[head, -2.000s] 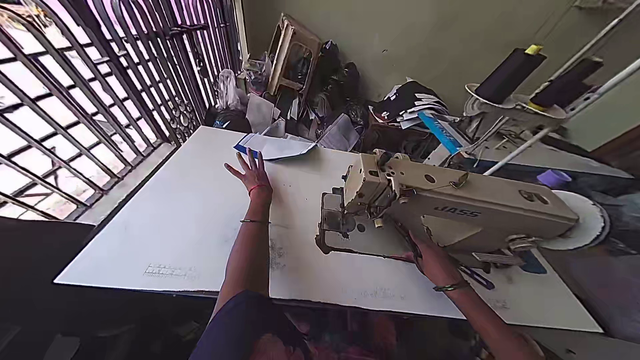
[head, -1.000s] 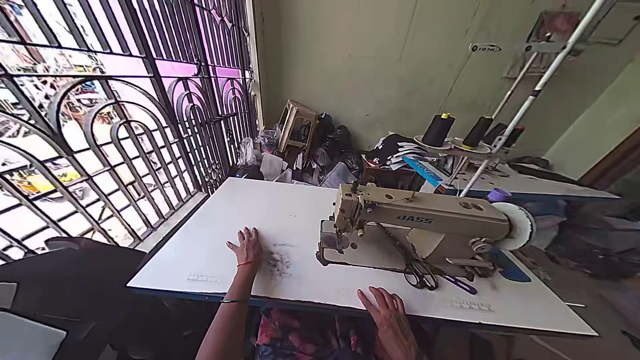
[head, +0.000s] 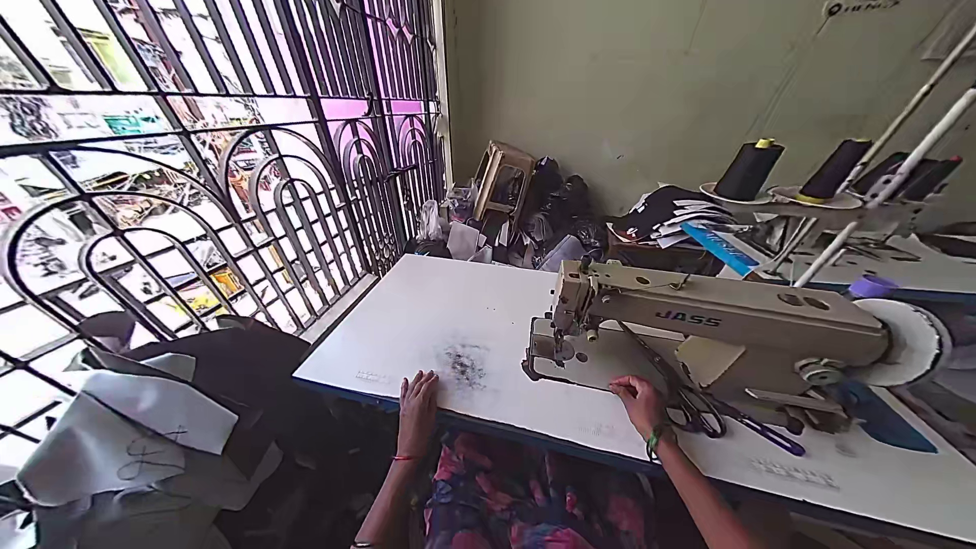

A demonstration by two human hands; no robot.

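My left hand (head: 418, 400) rests flat on the near edge of the white sewing table (head: 457, 301), just left of a dark smudged patch, and holds nothing. At the front edge of the bed of a beige Jass sewing machine (head: 724, 309) is my right hand (head: 639, 400), its fingertips bent together; whether something small is between them cannot be told. Right beside that hand lies a pair of black-handled scissors (head: 698, 408), blades pointing toward the machine's arm. A purple-handled tool (head: 770, 436) lies to the right of the scissors.
Large pieces of grey and black material (head: 145, 419) are heaped at the left, below a barred metal window (head: 229, 175). Thread cones (head: 751, 171) stand on a rack behind the machine. A wooden stool (head: 505, 179) and plastic bags are by the wall, near stacked pieces (head: 671, 213).
The white and blue sheet seen at the far table edge two seconds ago is no longer on the table. My right hand has moved from the near table edge to the front of the machine bed.
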